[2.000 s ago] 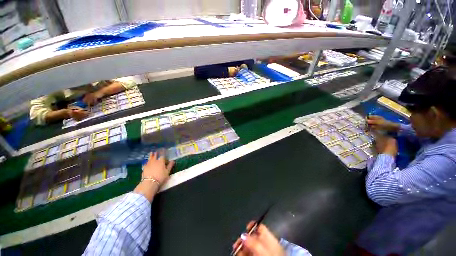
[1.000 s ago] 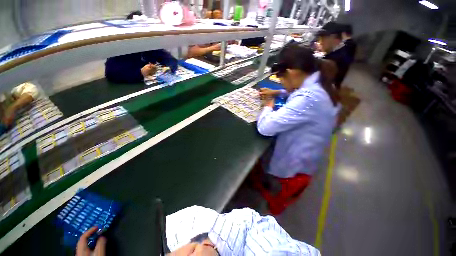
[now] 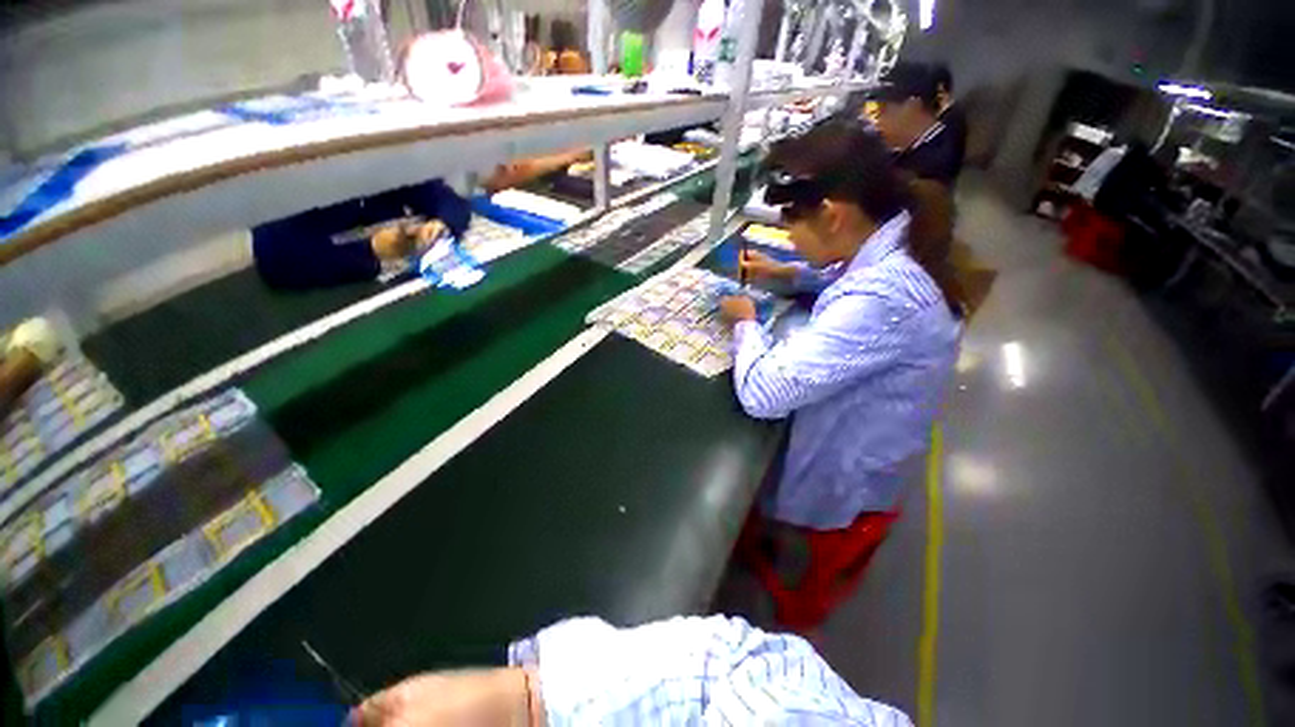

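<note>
My right hand (image 3: pixel 440 699) is low at the bottom edge, partly cut off, with its striped sleeve reaching to the right. It holds the tweezers (image 3: pixel 330 668), which show as a thin blurred line pointing up and left. Part of the blue film (image 3: pixel 263 716) shows at the bottom edge, left of my right hand, over the dark bench. My left hand is out of the picture.
The dark bench (image 3: pixel 568 497) lies ahead, edged by a pale rail (image 3: pixel 384 483). A blister tray (image 3: pixel 156 518) with yellow-edged frames lies on the green belt (image 3: pixel 426 341). A seated person (image 3: pixel 852 355) works at another tray (image 3: pixel 675 315) on the right. A shelf (image 3: pixel 284 149) runs above.
My left hand has left the picture. The blue film now shows only at the bottom edge. The belt tray sits farther left. A person across the belt has lifted a blue sheet.
</note>
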